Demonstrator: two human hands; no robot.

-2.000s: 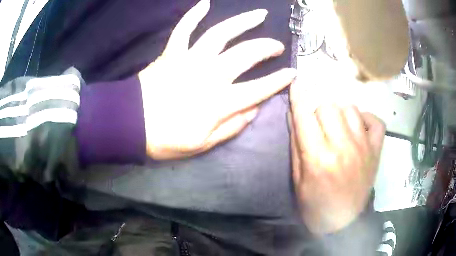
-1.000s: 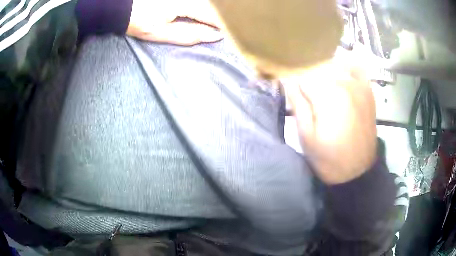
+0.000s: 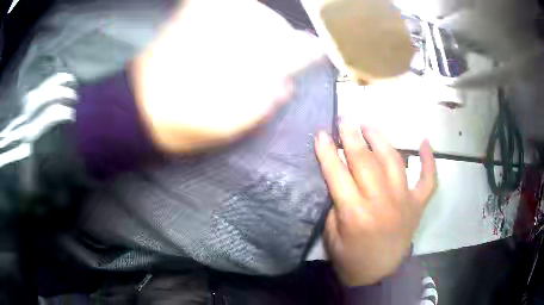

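Note:
A large grey finely ribbed garment piece (image 3: 238, 196) lies over the table edge and the lap. My left hand (image 3: 209, 83) is blurred and overexposed; it lies on the cloth at upper left, and its fingers cannot be made out. My right hand (image 3: 373, 202) lies palm down with fingers spread, its index fingertip at the cloth's right edge, the other fingers over the white machine bed (image 3: 382, 107). The dark edge (image 3: 334, 101) of the cloth runs up toward the machine. The needle area is lost in glare.
A blurred tan rounded shape (image 3: 370, 39) hangs at top centre, close to the camera. Pale metal bars (image 3: 438, 47) stand to its right. Dark green cable loops (image 3: 504, 155) hang at far right. A thin dark gap crosses the white table (image 3: 459, 202).
My left hand has come down and further into view over the cloth. My right hand has moved down, out of the glare, and its fingers have spread. The cloth's folds have shifted.

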